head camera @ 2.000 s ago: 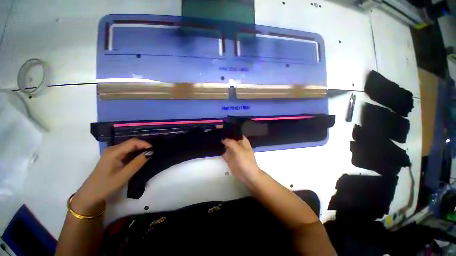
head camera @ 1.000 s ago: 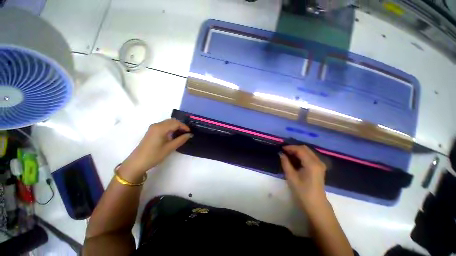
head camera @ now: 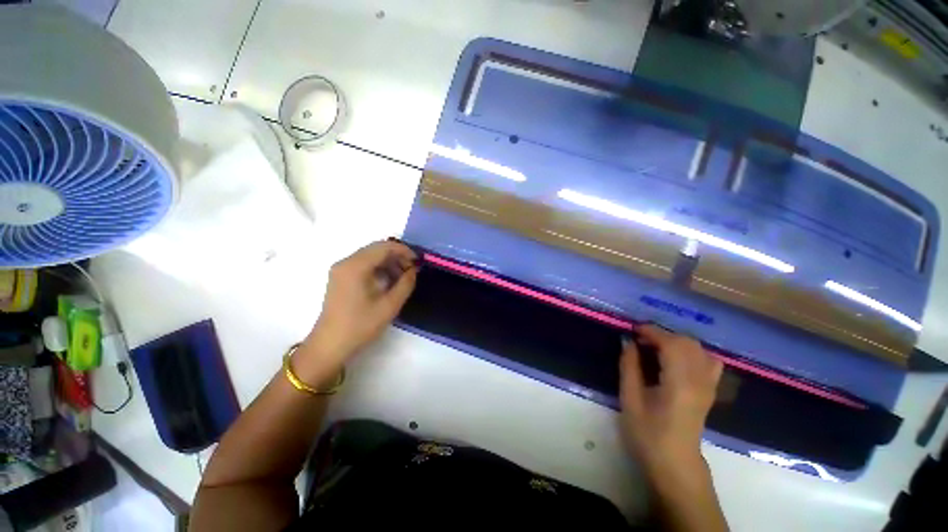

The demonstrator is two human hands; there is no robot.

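Note:
The translucent blue sewing template (head camera: 582, 156) lies tilted on the white table, with a brown hinge tape (head camera: 541, 220) across its middle. Black fabric strips (head camera: 509, 327) lie along its near edge, with a pink-red line (head camera: 530, 291) along them. My left hand (head camera: 364, 296) pinches the strips' left end between thumb and fingers. My right hand (head camera: 670, 390) pinches the fabric's upper edge near the middle; the fingertips partly hide the cloth there.
A white fan (head camera: 83, 135) stands at the left beside a crumpled white cloth or bag (head camera: 224, 203). A pale tape ring (head camera: 312, 110) and a dark blue flat phone (head camera: 187, 387) lie on the table. A dark green plate (head camera: 722, 78) is at the top. Black bundles (head camera: 925, 499) sit at lower right.
The view has swung left, so the template appears further right. The black piece that hung curved over the near edge now lies straight along the strip. My left hand has moved to the strip's left end.

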